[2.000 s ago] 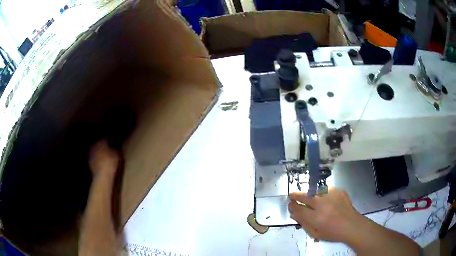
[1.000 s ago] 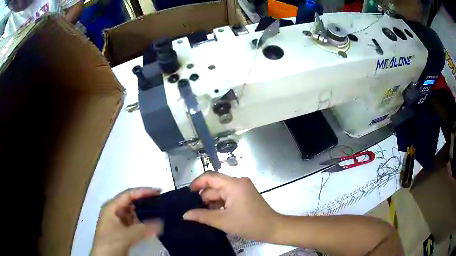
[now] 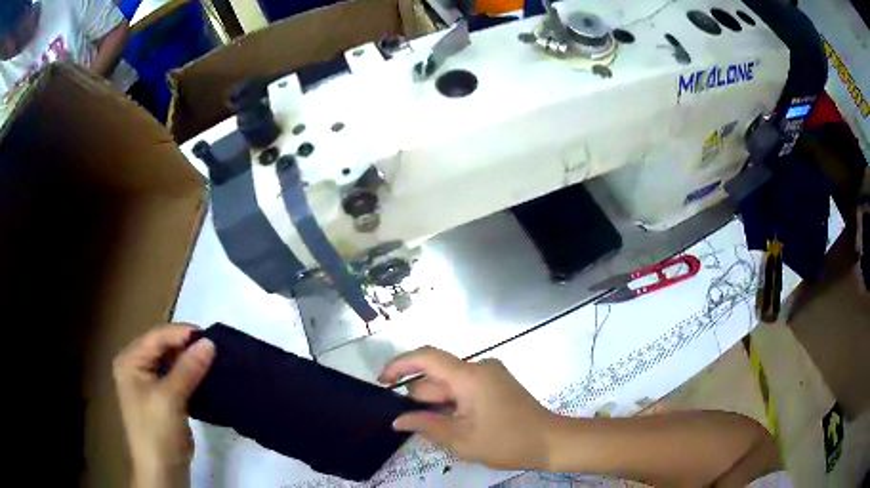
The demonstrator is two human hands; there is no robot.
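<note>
A black, roughly rectangular fabric piece (image 3: 291, 400) is stretched between my bare hands, in front of the sewing machine (image 3: 496, 124) and below its needle area. My left hand (image 3: 160, 396) pinches its left end. My right hand (image 3: 472, 405) pinches its right end between thumb and fingers. The presser foot area (image 3: 386, 303) is partly hidden by a curved grey strap (image 3: 320, 243). The fabric is apart from the needle.
A large open cardboard box (image 3: 114, 210) stands at left, another carton (image 3: 296, 57) behind. A black phone-like rectangle (image 3: 569, 232) lies under the arm. Red thread snips (image 3: 658, 276) and loose thread lie right. A yellow-black handle (image 3: 770, 281) is farther right. A person (image 3: 72, 43) is at top left.
My left hand has come out of the box. Both hands hold the fabric, now turned and spread flatter than a second ago. The camera view has shifted right.
</note>
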